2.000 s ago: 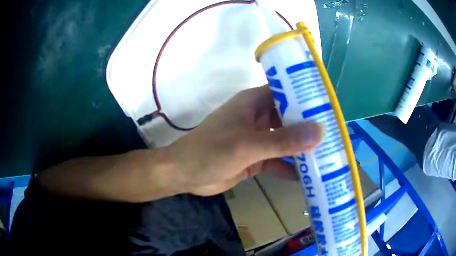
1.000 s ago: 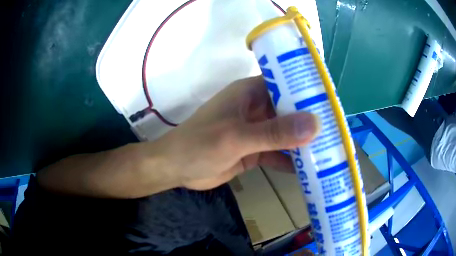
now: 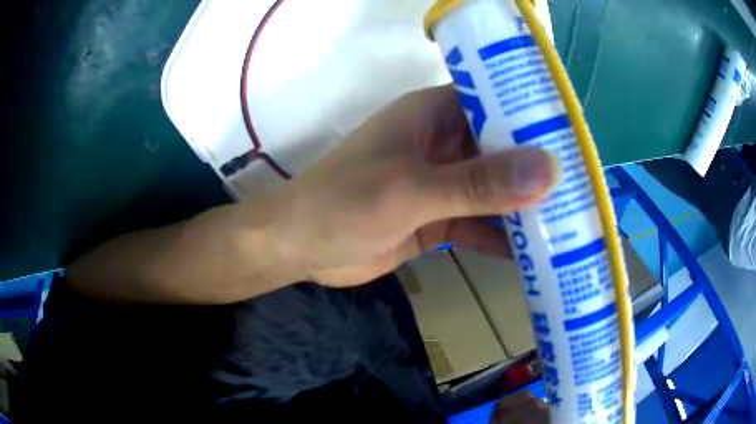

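Observation:
My left hand [image 3: 390,186] is bare and grips the sealant cartridge [image 3: 543,240] around its upper middle, thumb on the printed label. The cartridge is white with blue bands and lies in the yellow caulking gun frame [image 3: 590,174]; its nozzle is out of the picture at the top. A bit of my right hand [image 3: 520,409] shows at the bottom edge beside the cartridge; its grip is cut off. The white housing [image 3: 348,74] lies under and beyond my left hand. A dark red wire [image 3: 245,91] curves over it to a dark wire connector [image 3: 240,163] at its edge.
The green bench top [image 3: 108,108] runs across the view. A spare cartridge [image 3: 714,112] lies at its right edge. Below are closed cartons [image 3: 456,310], a blue metal rack [image 3: 705,290] and my dark clothing [image 3: 273,356]. Another person's light sleeve or glove [image 3: 745,224] shows at far right.
The housing, bench and cartons sit higher in the picture than before. The cartridge's front end has moved up to the top edge. A bit of my right hand shows more at the bottom.

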